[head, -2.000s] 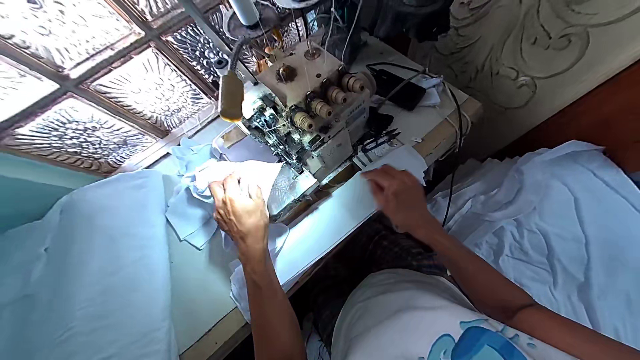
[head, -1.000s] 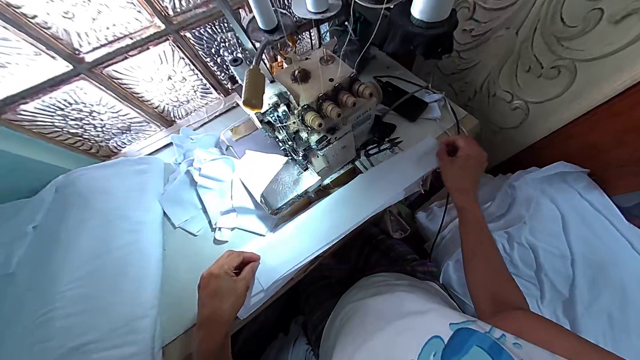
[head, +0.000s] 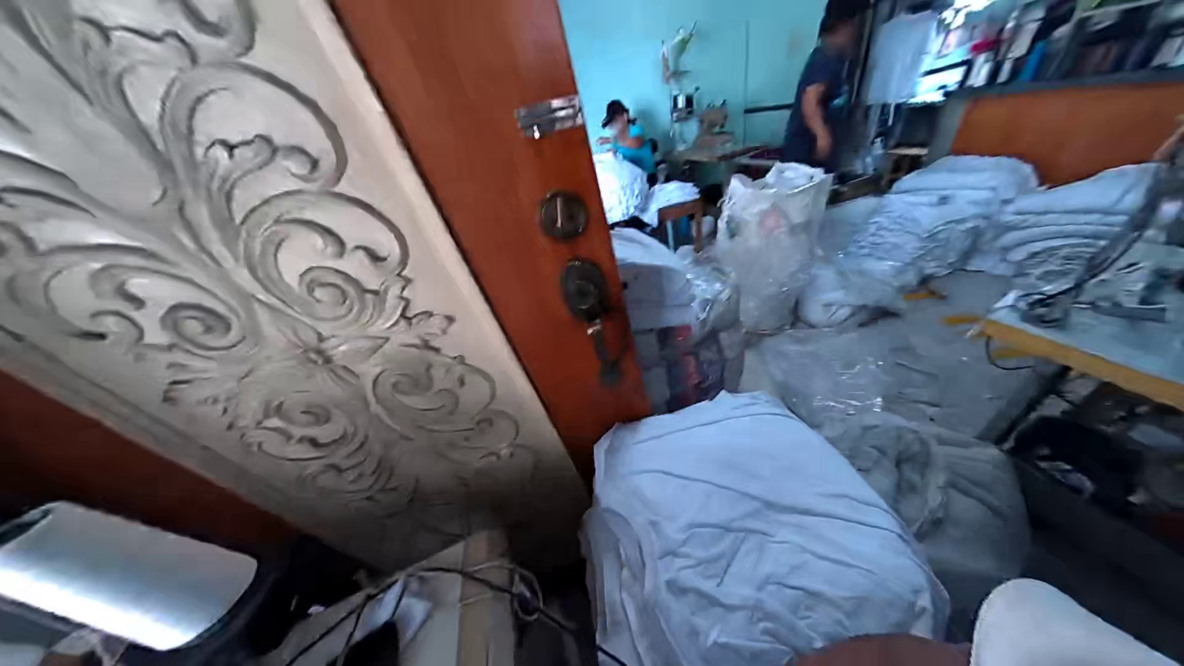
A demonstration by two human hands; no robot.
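Neither of my hands shows in the head view. At the bottom right edge are a bit of bare skin, likely part of my arm, and a white sleeve (head: 1064,624). Just beyond them lies a large pile of white fabric (head: 749,527). A white thread cone (head: 125,573) shows at the lower left, and beside it is the corner of the sewing table (head: 486,592) with dark cables (head: 462,575) over it. What my hands hold or touch is hidden.
A carved panel (head: 314,351) and a wooden door (head: 499,185) with metal handle stand at left. Behind are plastic bags (head: 772,240), fabric stacks (head: 962,213) and another worktable (head: 1091,356). One person (head: 819,102) stands; another person (head: 631,143) sits at the back.
The view has swung far to the right, away from the overlock machine. Both hands, seen earlier over the sewing table, are out of sight.
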